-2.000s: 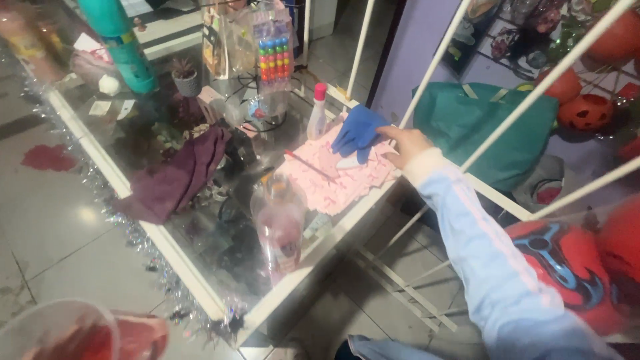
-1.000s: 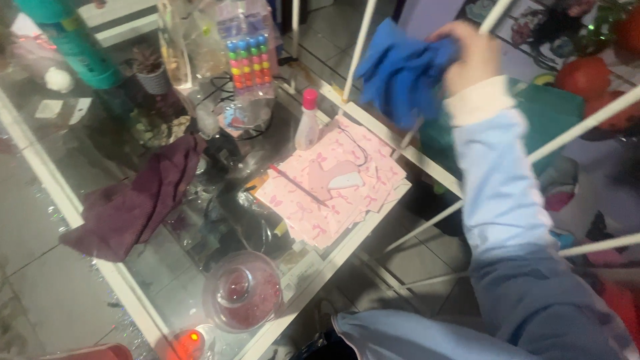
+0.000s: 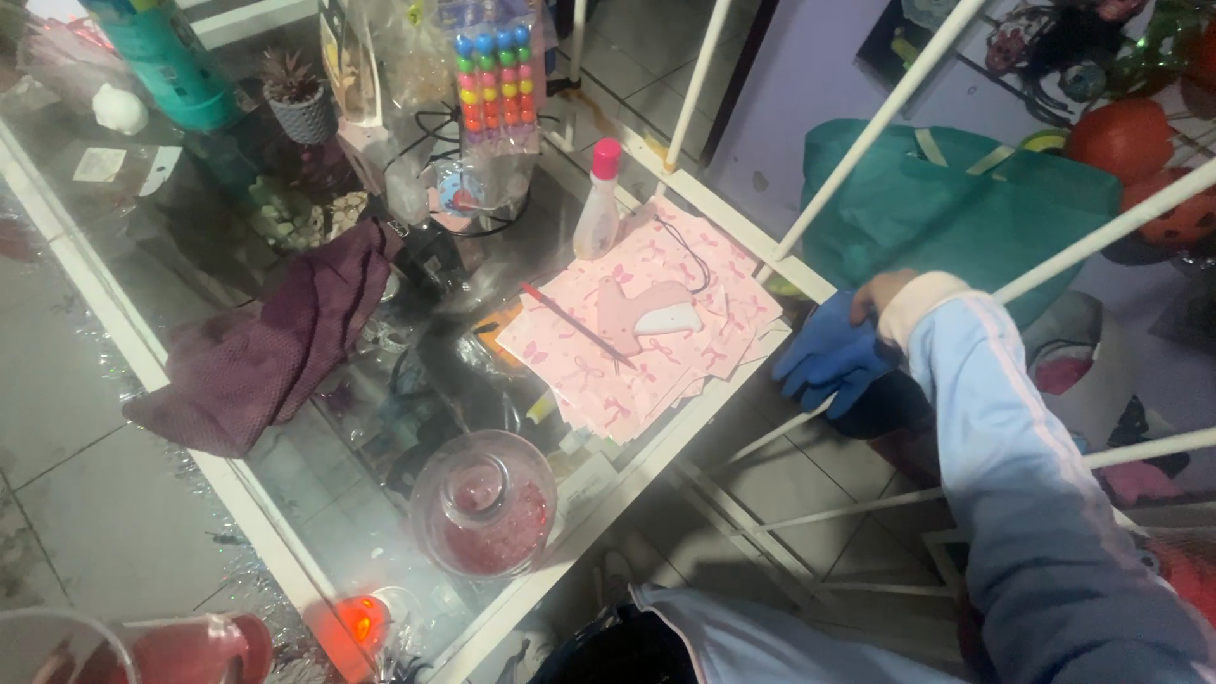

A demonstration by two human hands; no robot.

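My right hand (image 3: 888,294), in a light blue sleeve, grips a blue rubber glove (image 3: 831,351) just beyond the right edge of the glass-topped counter. Left of it on the counter lie pink bow-patterned papers (image 3: 570,370), with a pink and white glue gun (image 3: 646,318) and a red pencil (image 3: 579,325) on top. A clear bottle with a pink cap (image 3: 598,199) stands at their far edge. A purple cloth (image 3: 285,342) drapes over the counter's left edge. Near the front corner is a clear round container (image 3: 484,503) with pinkish contents. My left hand is out of view.
White metal bars (image 3: 864,133) rise along the right side, by a teal bag (image 3: 950,209). Farther back on the counter stand a teal bottle (image 3: 166,62), a small potted plant (image 3: 296,100) and packaged colored beads (image 3: 494,81). A lit red light (image 3: 361,617) sits at the front-left corner.
The blue glove was on the pink papers two seconds ago. My right hand has lifted it off them and moved it over to the right, then down beside the counter's edge.
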